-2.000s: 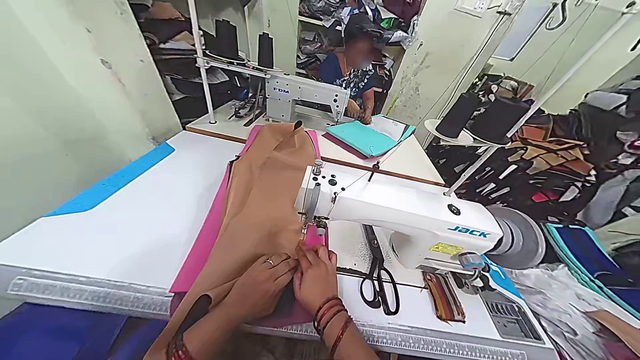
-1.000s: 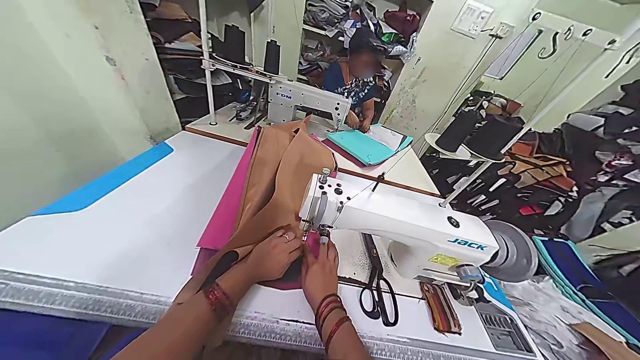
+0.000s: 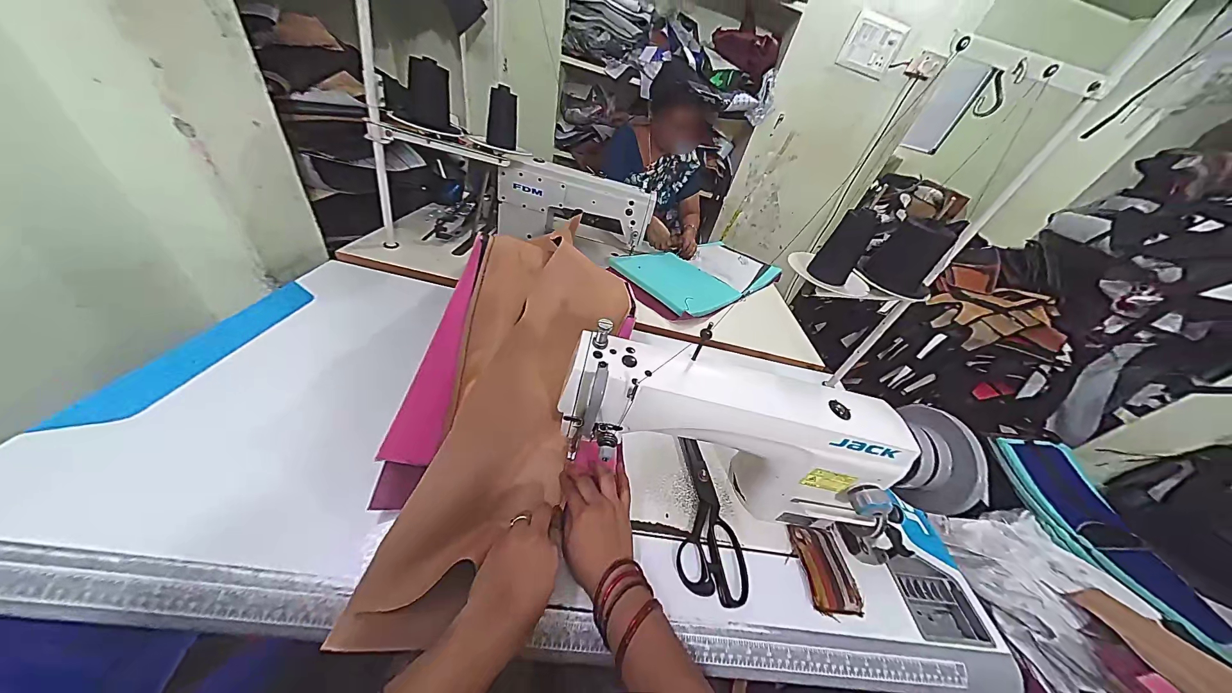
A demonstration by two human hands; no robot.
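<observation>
A tan sheet of material (image 3: 510, 385) lies in folds over pink material (image 3: 433, 404), left of and below the head of a white Jack sewing machine (image 3: 751, 395). My left hand (image 3: 520, 558), with a ring on it, grips the tan sheet's edge, close beside my other hand. Flat on the work just in front of the needle and presser foot rests my right hand (image 3: 595, 520), fingers extended, bangles at the wrist. A bit of pink shows under the presser foot. Black-handled scissors (image 3: 710, 539) lie right of my right hand.
Zipper-like strips (image 3: 826, 570) lie by the machine's base. A ruler strip (image 3: 770, 664) runs along the table's front edge. Behind, a person (image 3: 664, 164) handles turquoise material (image 3: 688, 281) at an FDM machine (image 3: 568, 202). Black thread cones (image 3: 905, 255) stand right, near heaped scraps (image 3: 1011, 318).
The tan material has shifted and now spreads in a broad fold left of the machine head. Both my hands stay near the needle. The other person's hands remain at the turquoise material.
</observation>
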